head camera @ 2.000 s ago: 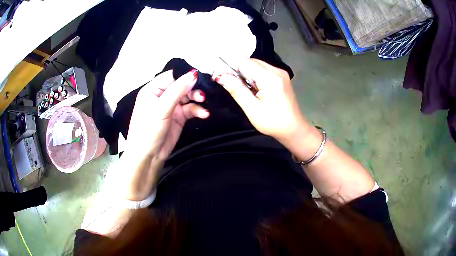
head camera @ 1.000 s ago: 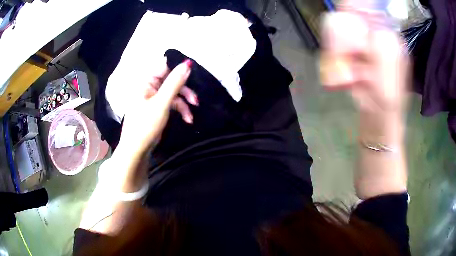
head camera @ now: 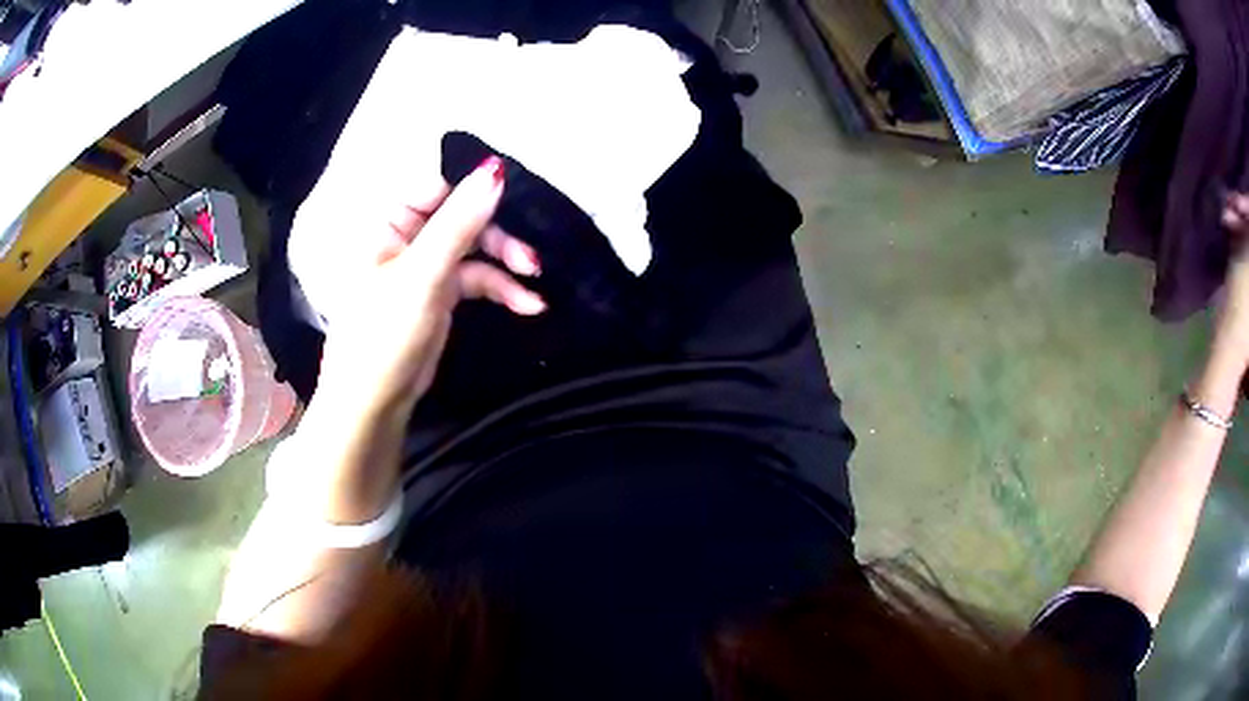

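Note:
A black garment (head camera: 712, 274) lies over the wearer's lap with a bright white panel (head camera: 589, 110) across its upper part. The panel narrows to a point at its lower right. My left hand (head camera: 445, 260) is at the panel's lower left, its thumb and forefinger pinching the black cloth; the other fingers are loosely curled. My right hand (head camera: 1237, 219) is far out at the right edge of the picture, cut off, beside hanging purple cloth. What it holds cannot be seen.
A white-topped table (head camera: 123, 82) is at upper left. Below it are a box of small spools (head camera: 151, 267) and a pink translucent bin (head camera: 206, 397). Folded grey-beige cloth (head camera: 1027, 62) with blue edging is at upper right, next to hanging purple cloth (head camera: 1178, 206).
My right hand has left the cloth, with its small silver tool, and swung far right to the picture's edge. My left hand has shifted slightly left. The white panel's lower point is now uncovered.

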